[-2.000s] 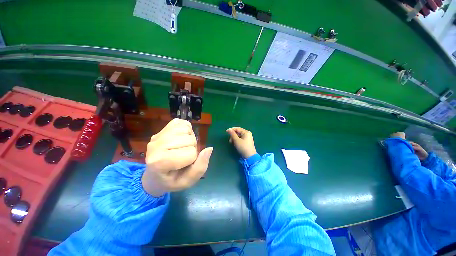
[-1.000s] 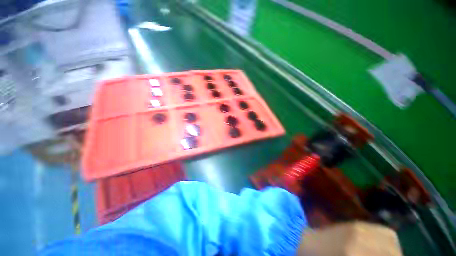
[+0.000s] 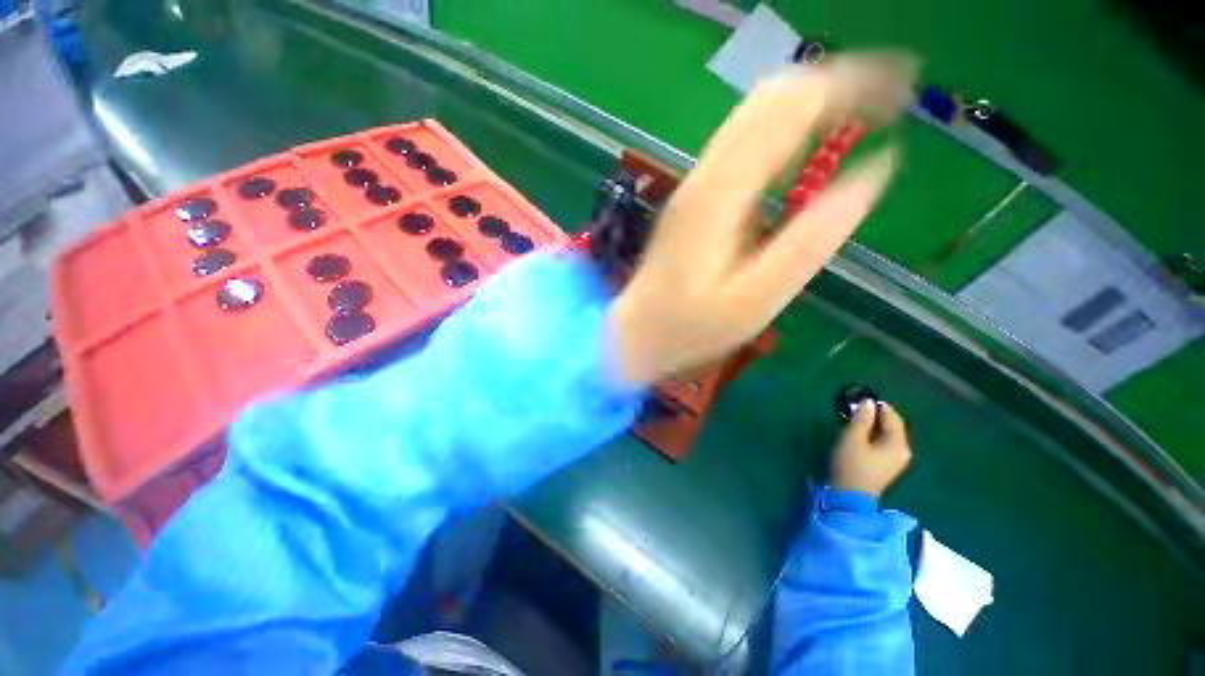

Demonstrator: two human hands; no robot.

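My left hand (image 3: 720,244), blurred, reaches over the fixture (image 3: 677,420) with thumb and fingers apart. A red ribbed clamp handle (image 3: 822,169) points up between thumb and fingers; no closed grip on it shows. A black toggle clamp (image 3: 616,218) shows left of the hand; the rest of the fixture is mostly hidden behind hand and sleeve. My right hand (image 3: 872,452) holds a glossy black disc (image 3: 856,399) in its fingertips above the bench, right of the fixture.
A salmon-red compartment tray (image 3: 132,346) with black discs in many pockets lies left of the fixture, partly behind my left sleeve. A white paper scrap (image 3: 953,582) lies beside my right sleeve. The green panel (image 3: 582,53) with clipped papers stands behind the bench.
The view swung left to the tray, then partly back right. My left hand has gone from a closed shape to spread fingers by a raised red handle. My right hand now shows a disc.
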